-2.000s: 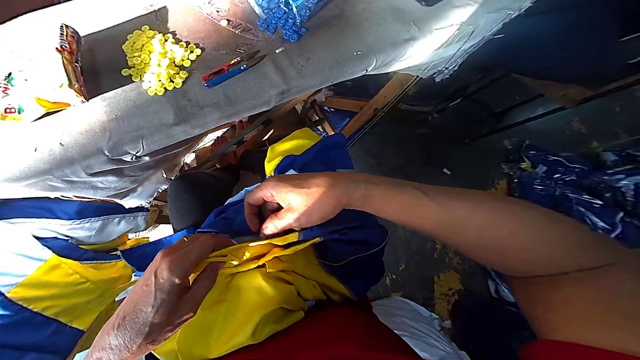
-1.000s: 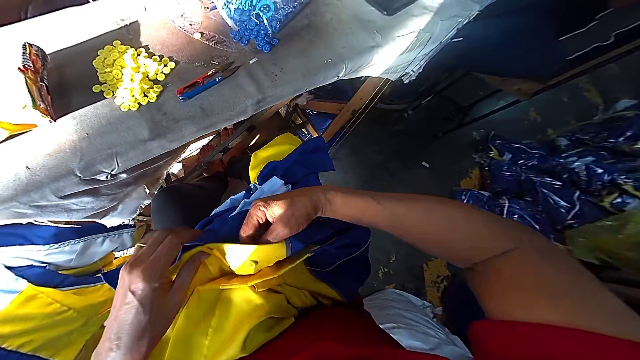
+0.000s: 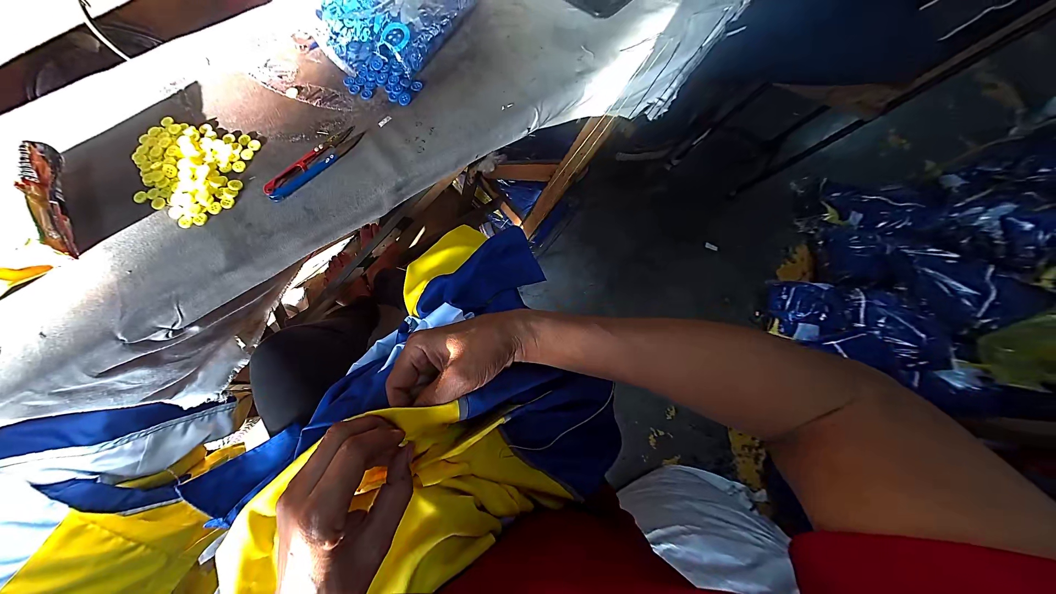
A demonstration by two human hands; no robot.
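Observation:
A yellow and blue fabric garment [image 3: 470, 462] lies bunched over my lap. My left hand [image 3: 346, 487] pinches its yellow part near a folded edge. Just above and to the right, my right hand [image 3: 458, 359] has its fingers curled at the same edge, where yellow meets blue; its fingertips are partly hidden, and I cannot tell whether a needle is in them. On the cloth-covered table [image 3: 247, 239] lie a pile of yellow buttons [image 3: 194, 169], thread snips with red and blue handles [image 3: 312, 165], and a clear plastic bag of blue buttons [image 3: 384, 41].
More blue, white and yellow fabric [image 3: 115, 511] lies at the lower left. A crumpled wrapper [image 3: 47, 198] sits at the table's left. Wooden table legs [image 3: 569, 173] stand beneath. Plastic-wrapped blue bundles [image 3: 916, 264] are on the floor at right, and white cloth [image 3: 709, 528] is beside my lap.
My right hand has gone from above the yellow edge to curled down close against it. My left hand still holds the yellow fabric. Light blue cloth now shows behind my right hand.

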